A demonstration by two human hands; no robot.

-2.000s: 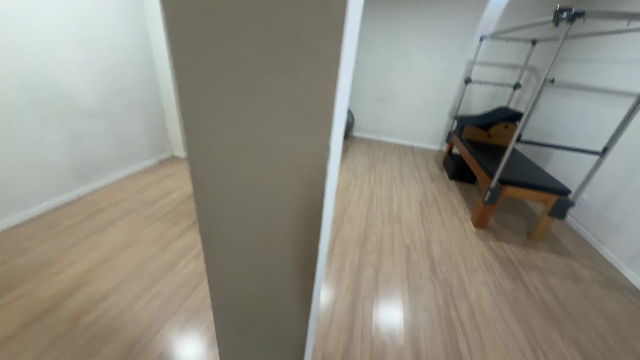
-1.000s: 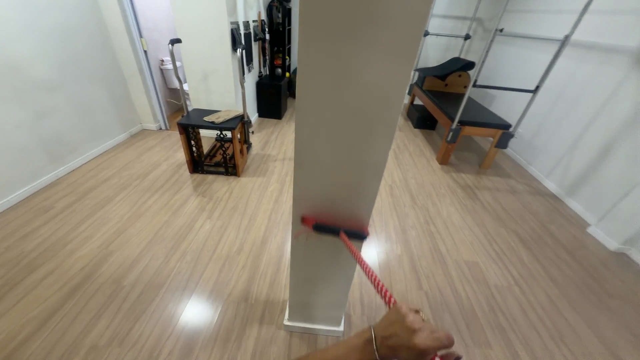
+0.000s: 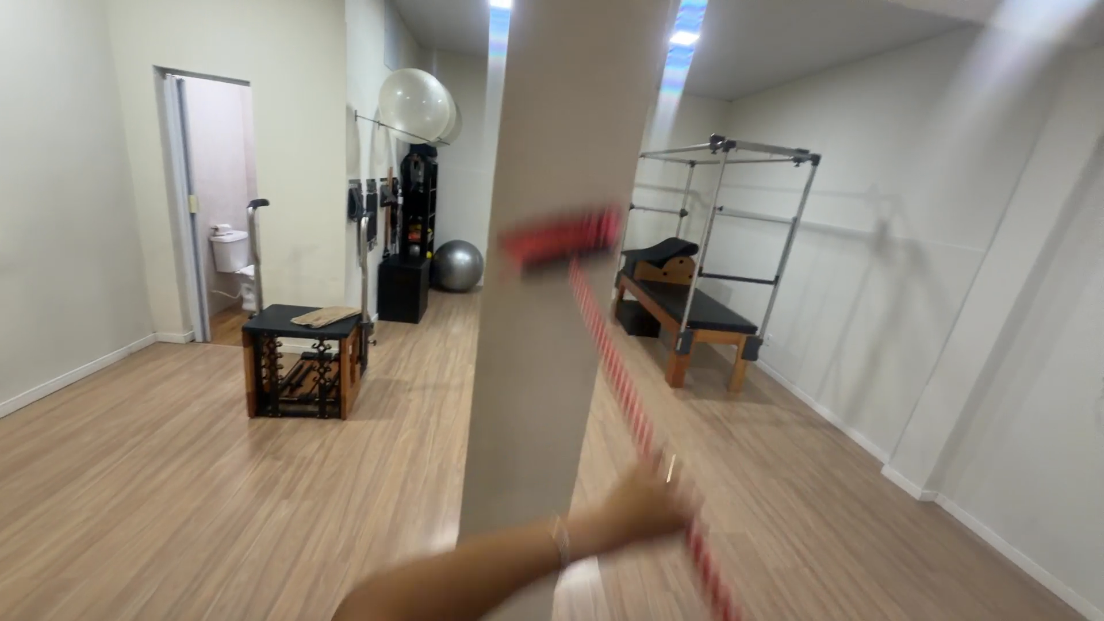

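Note:
My left hand (image 3: 655,504), with a thin bracelet at the wrist, is closed around the red-and-white striped handle (image 3: 621,384) of a long cleaning tool. The handle slants up and left from the lower edge to a crosswise red head with a dark lower edge (image 3: 561,239). The head is blurred, and its exact kind cannot be told. It appears against the face of a beige pillar (image 3: 539,379); contact cannot be confirmed. My forearm crosses in front of the pillar's lower part. My right hand is out of view.
A Pilates chair (image 3: 302,321) with upright handles stands at left, near a doorway with a toilet (image 3: 230,251) behind it. Farther back are a black box (image 3: 404,289) and a silver exercise ball (image 3: 458,266). A framed Pilates table (image 3: 690,306) stands at right.
The view has tilted up since one second ago. The tool's head is now higher on the pillar. Two seconds ago neither hand nor tool was in view.

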